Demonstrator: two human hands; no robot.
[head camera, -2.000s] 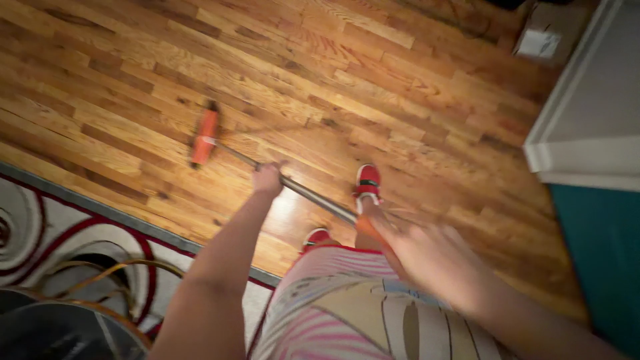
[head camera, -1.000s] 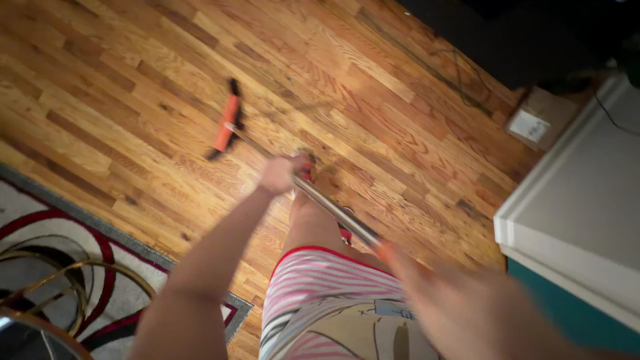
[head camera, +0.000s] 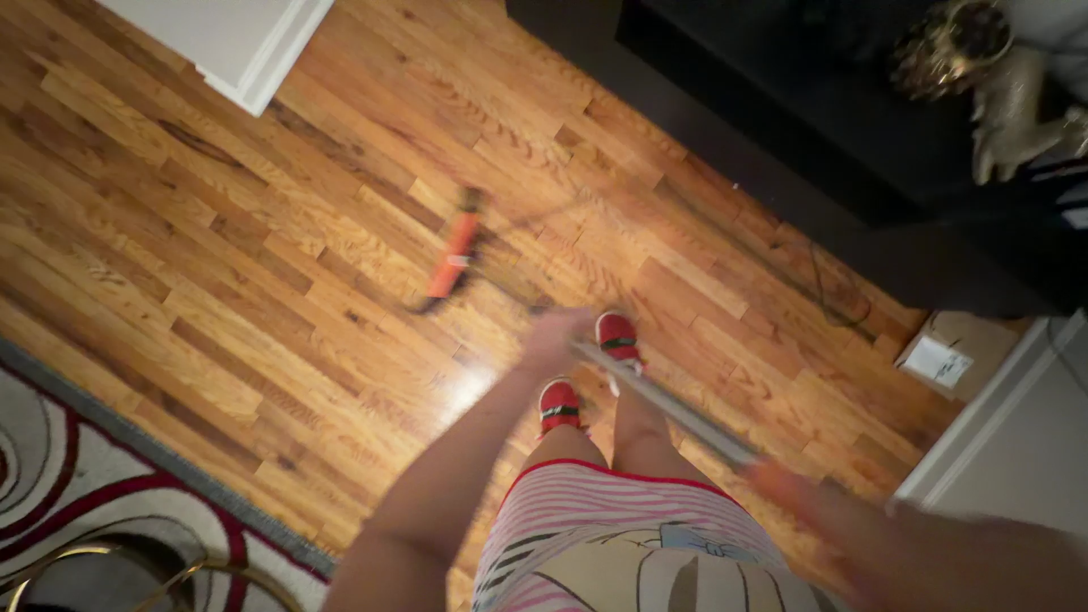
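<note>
A long grey pole runs diagonally across the view, with an orange and black head at its far end on the wood floor. This looks like a push broom or floor squeegee; blur hides which. My left hand is closed around the lower pole, just left of my red shoes. My right hand, blurred, grips the pole's near end, where an orange part shows at the fingers. The lower tip of the pole by the head is faint from motion.
A patterned rug with a gold-framed piece of furniture lies at lower left. Black furniture holding a metallic figurine stands upper right, near a cardboard box, a thin cable and white trim. More white trim juts in upper left.
The view has shifted, bringing in more black furniture and the upper-left trim. Both hands stay on the pole. Both red shoes now show plainly, while one second ago they were partly hidden.
</note>
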